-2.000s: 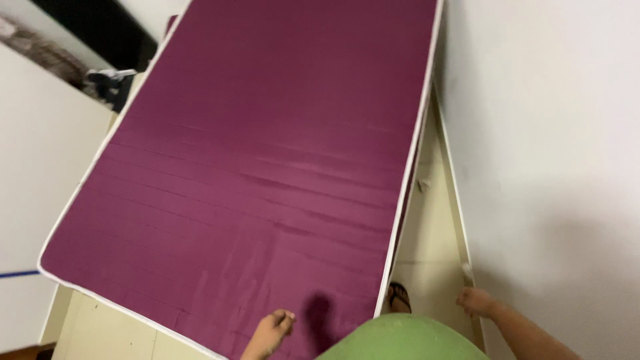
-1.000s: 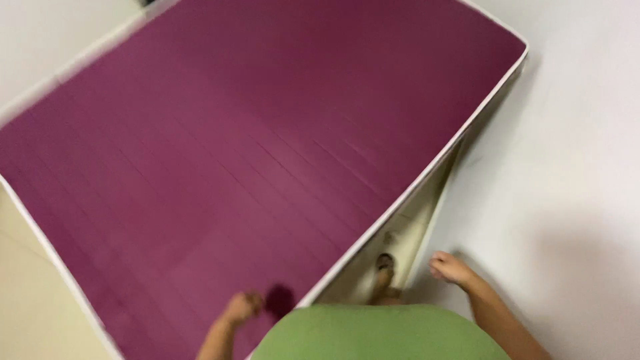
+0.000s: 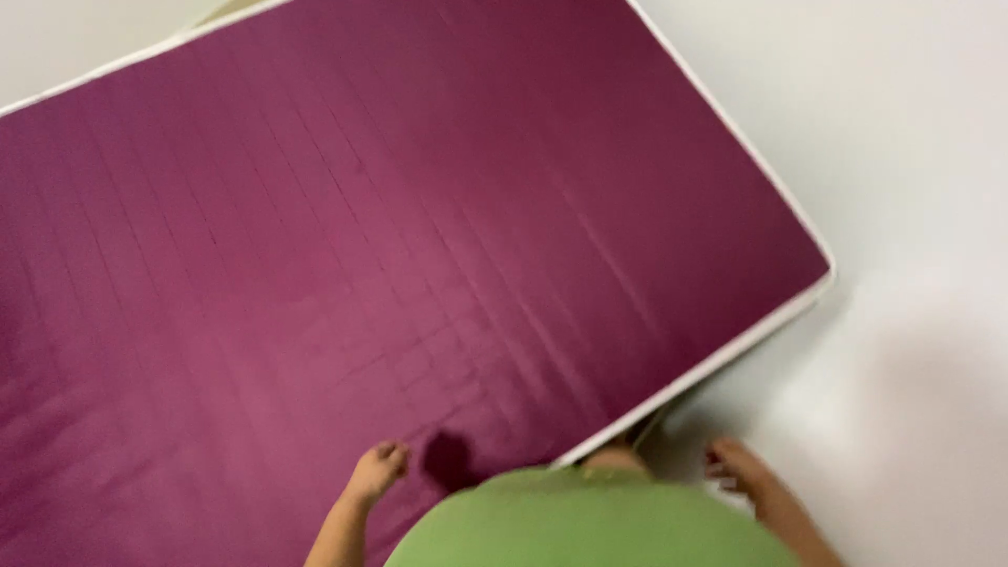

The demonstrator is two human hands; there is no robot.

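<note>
A large purple mattress (image 3: pixel 378 236) with white edge piping fills most of the view, its surface lightly creased. My left hand (image 3: pixel 380 468) is over its lower part, fingers curled, holding nothing. At the lower right, my right hand (image 3: pixel 731 465) hangs beside the mattress, close to the pale wall, its fingers loosely curled; it is blurred, and no object shows in it. A dark shadow lies on the mattress just right of my left hand.
A pale wall (image 3: pixel 906 197) runs along the right, touching or very near the mattress corner. Between mattress and wall is a narrow gap at the bottom, where part of my leg (image 3: pixel 614 458) shows. Another pale surface (image 3: pixel 79 39) lies at the upper left.
The view has swung round strongly, so the mattress lies at another angle and its right corner now shows lower. The floor and my sandalled foot, seen before, are out of sight.
</note>
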